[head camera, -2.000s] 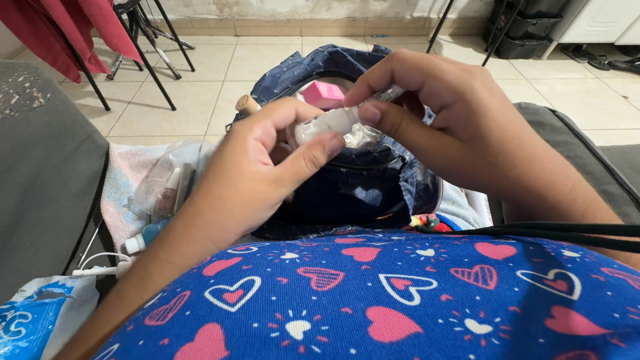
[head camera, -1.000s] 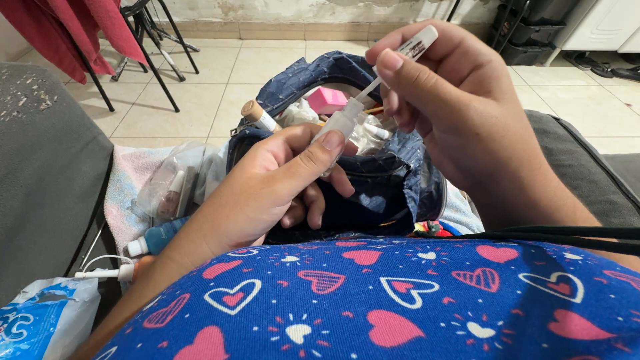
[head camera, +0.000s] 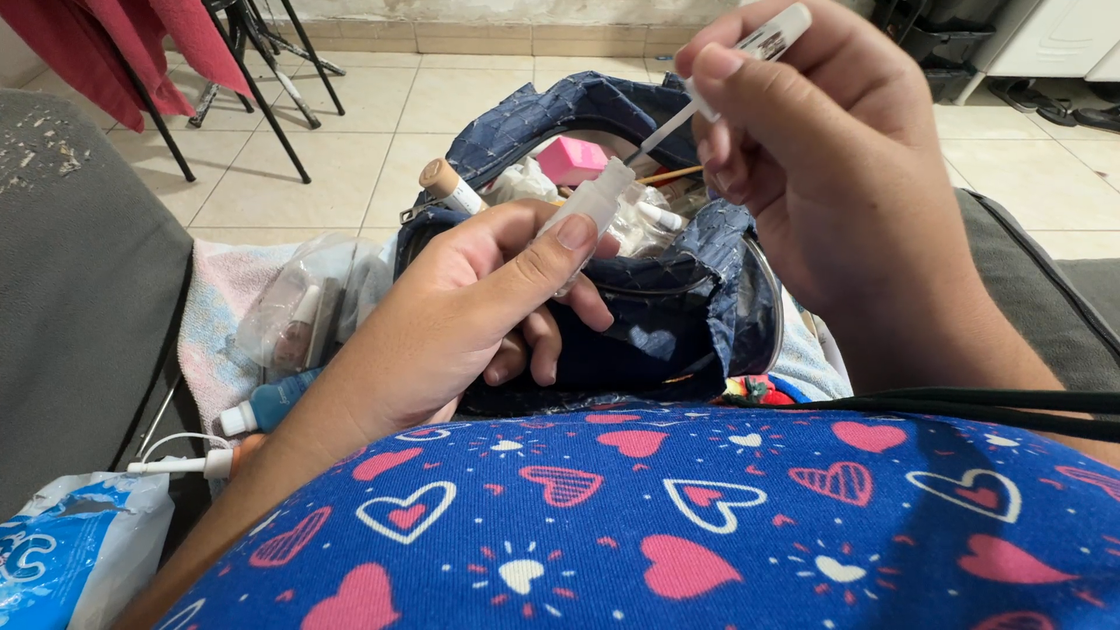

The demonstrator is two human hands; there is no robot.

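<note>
My left hand holds a small clear bottle upright and tilted, its neck pointing up to the right. Between the thumb and fingers of my right hand is a white applicator cap that bears writing. Its thin stem slants down to the left, the tip at or just over the bottle's mouth; contact cannot be told. Behind both hands stands an unzipped dark blue quilted bag, holding a pink block, clear plastic wrapping, a white-capped tube and a thin wooden stick. A beige-capped tube leans at its left rim.
At left, a clear plastic pouch with cosmetics lies on a towel, near a blue bottle, a white nozzle and a blue-white packet. Grey upholstery flanks me. Black stool legs stand beyond.
Two seconds ago both hands were together at the bottle. The applicator has since come out of it, and my right hand has moved up and to the right with the cap.
</note>
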